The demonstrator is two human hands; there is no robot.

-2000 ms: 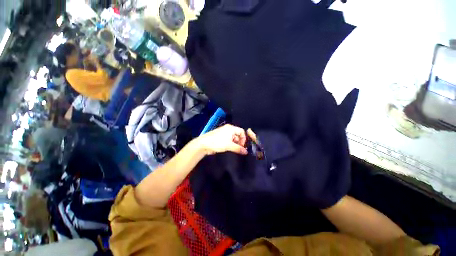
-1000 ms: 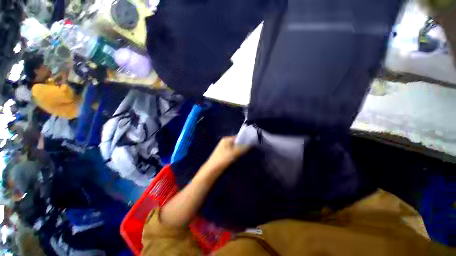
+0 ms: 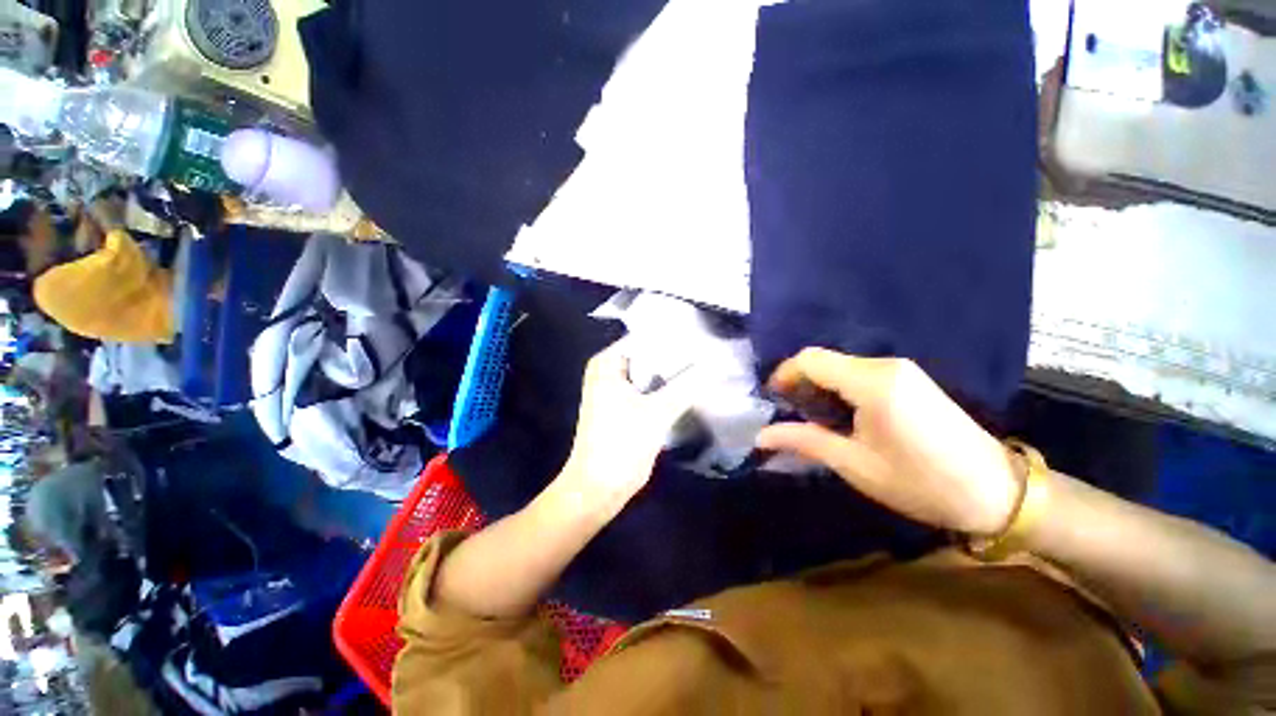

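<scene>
A dark navy garment panel (image 3: pixel 896 196) hangs from the white table toward the lap. A crumpled white pocketing cloth (image 3: pixel 700 371) lies at its lower left, over dark cloth on the lap. My left hand (image 3: pixel 623 427) is closed on the left part of the white cloth, its fingertips partly hidden in the folds. My right hand (image 3: pixel 875 427) is over the panel's lower end, at the right side of the white cloth. Its thumb and index finger are apart, with nothing clearly seen between them; its other fingers are hidden.
Another dark panel (image 3: pixel 462 112) covers the table's far left. A red basket (image 3: pixel 399 560) and a blue basket (image 3: pixel 483 367) stand left of the lap. The machine (image 3: pixel 1168 140) is at upper right. A bottle (image 3: pixel 126 133) and a person in yellow (image 3: pixel 105 291) are at left.
The dark cloth has shifted and the white cloth is now bunched between my hands. My right hand has come into view from the right. The camera view has also shifted.
</scene>
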